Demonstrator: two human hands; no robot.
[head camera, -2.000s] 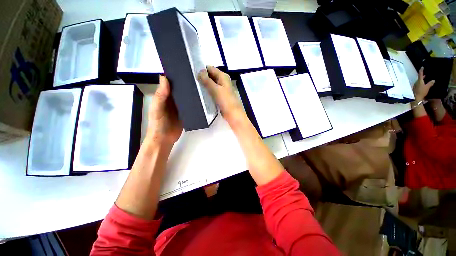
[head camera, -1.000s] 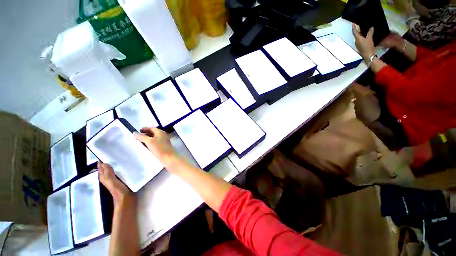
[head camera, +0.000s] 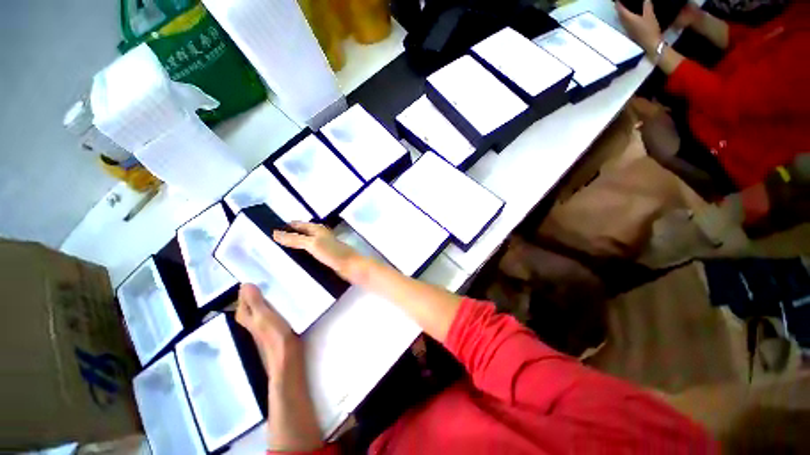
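Note:
A black box base with a white inner tray is held tilted above the white table, its open side towards me. My left hand grips its near left edge, and my right hand holds its dark upper right side. Other box bases with white trays stand around it: two at the lower left, a row behind it, and two to its right. Part of the held box's right side is hidden by my right hand.
A brown shipping carton stands at the left. White stacked trays, another tall stack and a green bag are at the back. A person in red is at the upper right. Brown paper lies below the table's right edge.
The held box has turned so its dark right side shows, with both hands still on it. The view has shifted slightly. The other person's hands now show nearer the top edge.

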